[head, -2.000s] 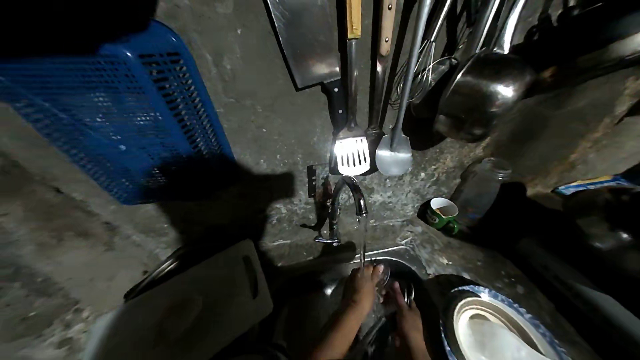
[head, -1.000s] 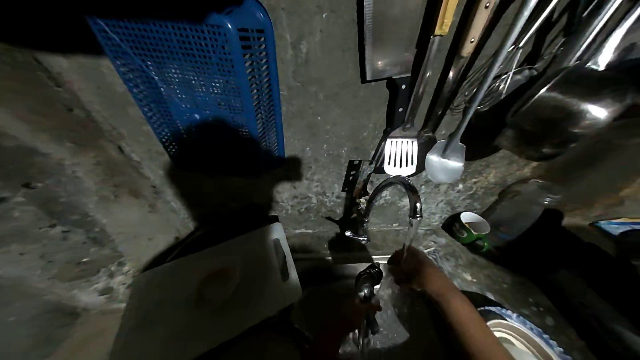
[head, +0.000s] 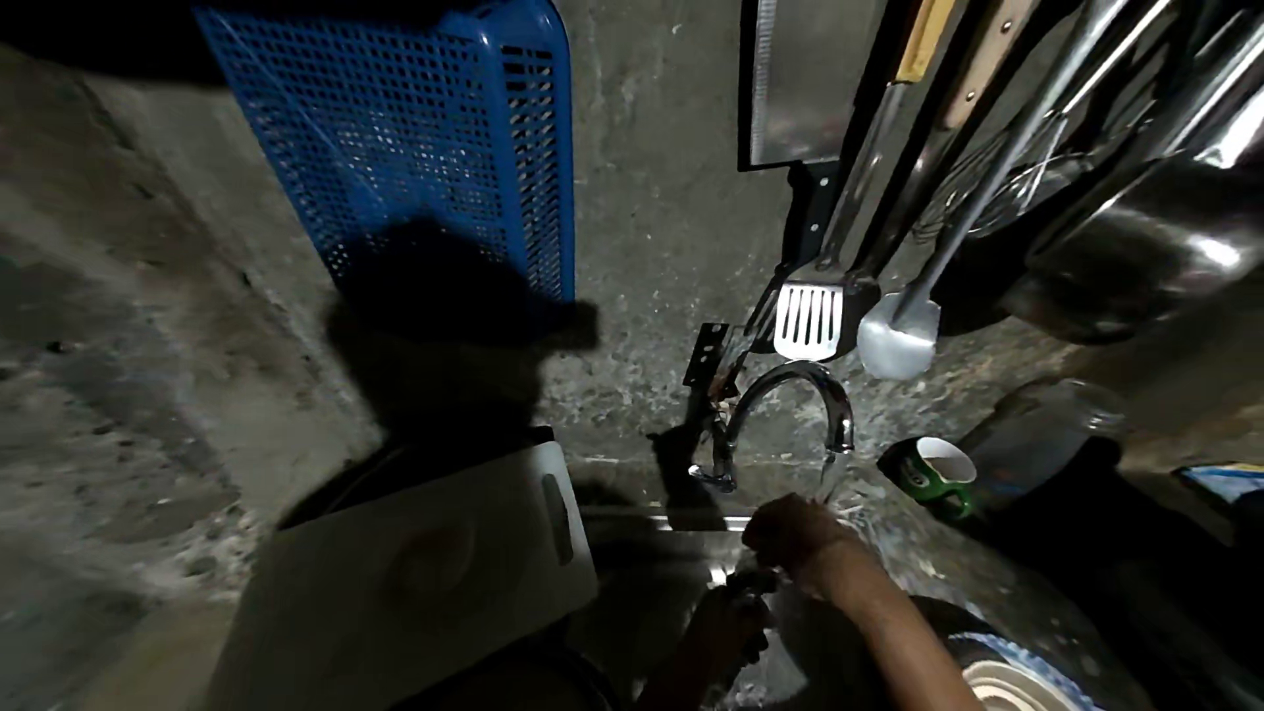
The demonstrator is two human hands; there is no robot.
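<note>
My right hand is under the spout of the curved metal faucet, with its fingers bent; whether it holds anything cannot be told. Water runs from the spout beside it. Lower and to the left, in shadow over the metal sink, my left hand is closed around a small dark object that is too dim to name. The two hands are close together. A green mug with a white inside lies on its side to the right of the faucet.
A white cutting board leans at the left. Above it hangs a blue plastic basket. A cleaver, a slotted turner, a metal spatula and a pot hang on the wall. A clear jar and stacked plates are at the right.
Two seconds ago both hands were side by side below the spout. My right hand is now higher than my left, which has gone into shadow. The view has shifted left.
</note>
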